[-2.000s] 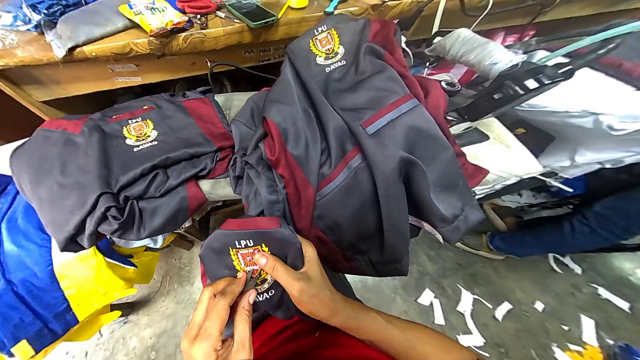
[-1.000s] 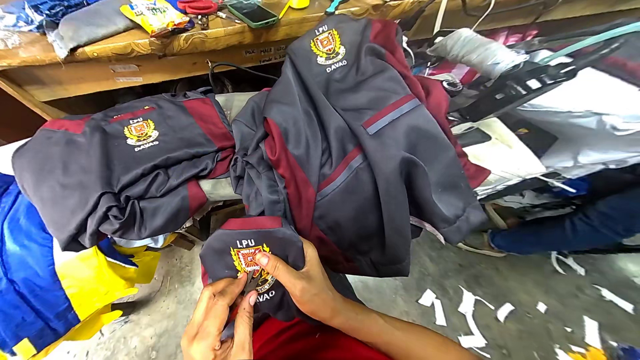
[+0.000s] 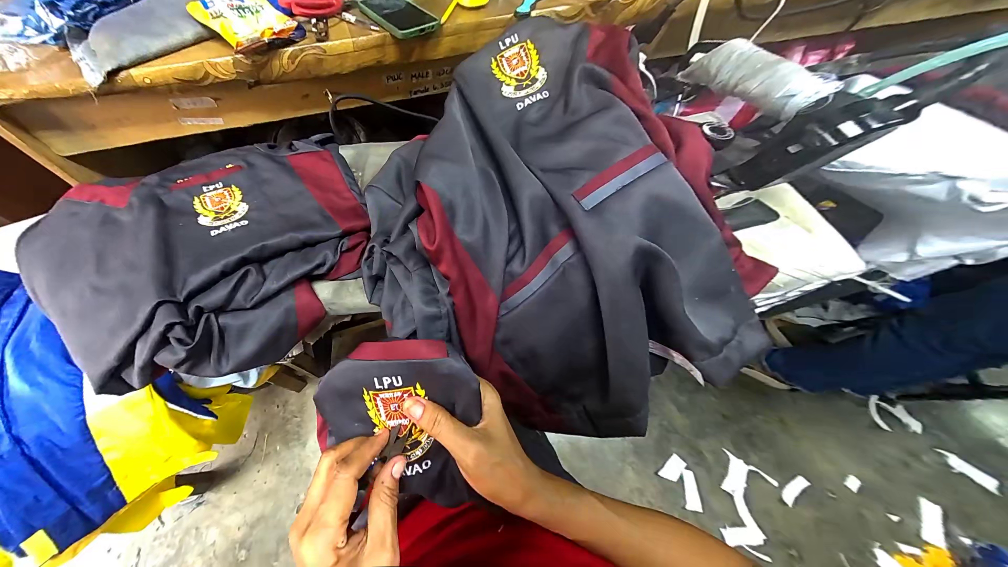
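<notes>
A dark grey garment panel with maroon trim [image 3: 339,386] and an embroidered crest [image 3: 391,405] lies at the lower middle. My right hand [image 3: 472,441] grips its right side, with the thumb pressed on the crest. My left hand [image 3: 350,496] pinches a small dark metal tool [image 3: 391,441], perhaps thread snips, against the lower part of the crest. Its lower end is hidden by the fingers. Just above and to the right, a grey and maroon garment [image 3: 543,260] with a crest is draped. Another such garment [image 3: 157,260] rests at the left.
On the wooden table [image 3: 260,118] behind are a phone [image 3: 399,17], a yellow packet [image 3: 240,24] and red-handled scissors [image 3: 311,8]. A cone of grey thread [image 3: 760,75] is at the upper right. Blue and yellow fabric [image 3: 47,425] hangs at left. White scraps [image 3: 736,488] litter the floor.
</notes>
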